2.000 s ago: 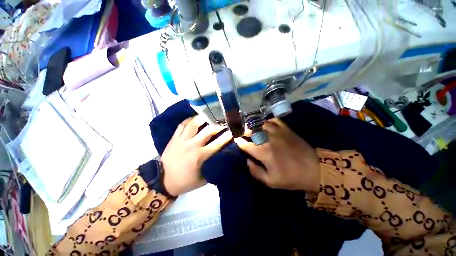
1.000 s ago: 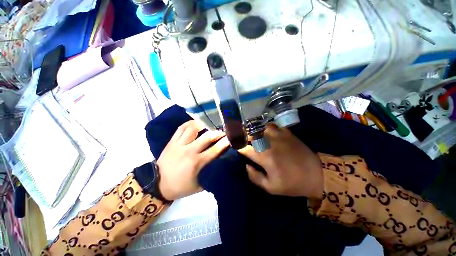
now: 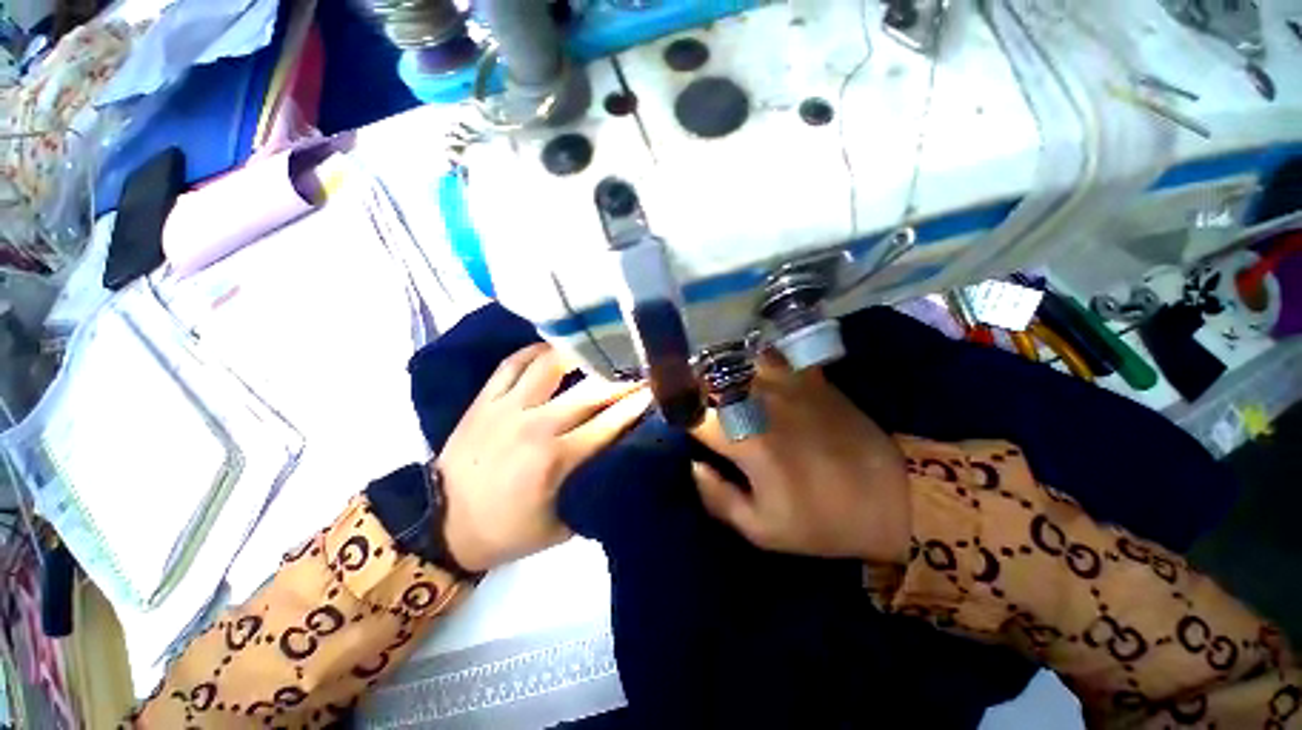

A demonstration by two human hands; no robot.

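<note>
A navy garment point(image 3: 685, 585) lies under the white sewing machine head point(image 3: 771, 157) and hangs down over the table's front edge, with a part spreading to the right behind my right arm. My left hand point(image 3: 521, 464) lies on the cloth left of the needle area, its fingers pointing at it. My right hand point(image 3: 807, 464) is on the cloth just right of it, thumb and fingers bent on the fabric. The needle, presser foot and some fingertips are hidden behind the machine's metal parts. Neither hand visibly grips a fold.
Left are a notepad point(image 3: 136, 449), paper sheets point(image 3: 314, 285), a lilac roll point(image 3: 243, 207) and a black phone point(image 3: 144, 217). A measuring scale point(image 3: 500, 685) runs along the front edge. Right of the machine lie green-handled tools point(image 3: 1114, 342) and a red scissor handle point(image 3: 1259, 278).
The view has shifted slightly. Both hands stay by the needle area, and the cloth between them has moved only a little.
</note>
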